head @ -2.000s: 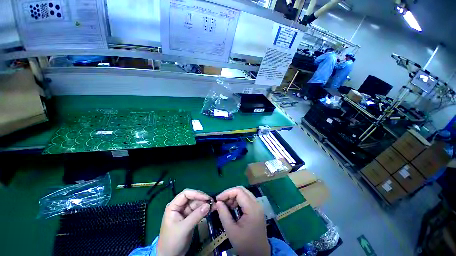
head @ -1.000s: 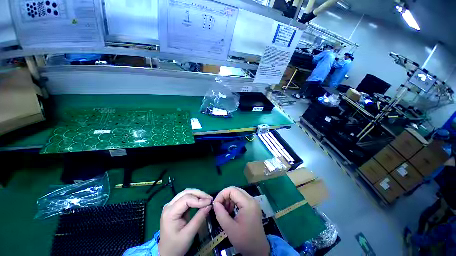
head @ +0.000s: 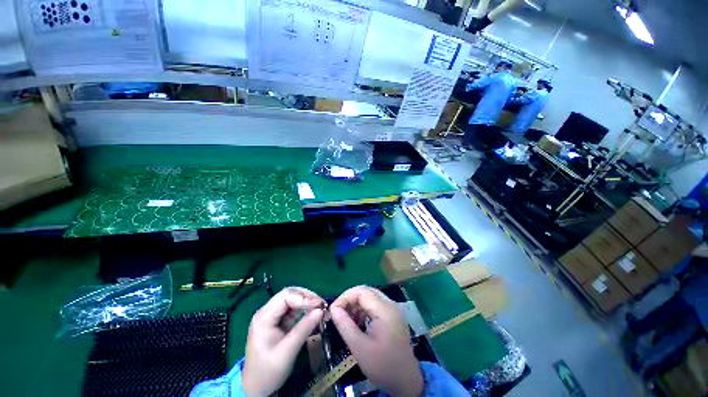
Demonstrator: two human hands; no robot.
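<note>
My left hand [head: 281, 340] and my right hand [head: 376, 338] meet fingertip to fingertip at the lower middle. Between the fingertips is a tiny dark part [head: 326, 307], a component by its look, mostly hidden by the fingers. Both hands pinch at it. Below and behind them is the black and metal lead cutting/forming machine [head: 335, 350], largely covered by my hands. A tan component tape [head: 332, 377] runs slantwise across the machine, and another length [head: 453, 323] shows to the right of my right hand.
A folded component tape stack [head: 155, 355] and clear plastic bag [head: 120, 305] lie left. Cutters [head: 252, 284] lie behind my hands, a small cardboard box [head: 404, 264] behind right. A circuit board panel [head: 186, 205], bagged parts [head: 339, 164] and black bin [head: 397, 157] are on the shelf.
My hands stay together at nearly the same place, with small finger shifts around the tiny part. In the background, the people in blue coats have changed posture.
</note>
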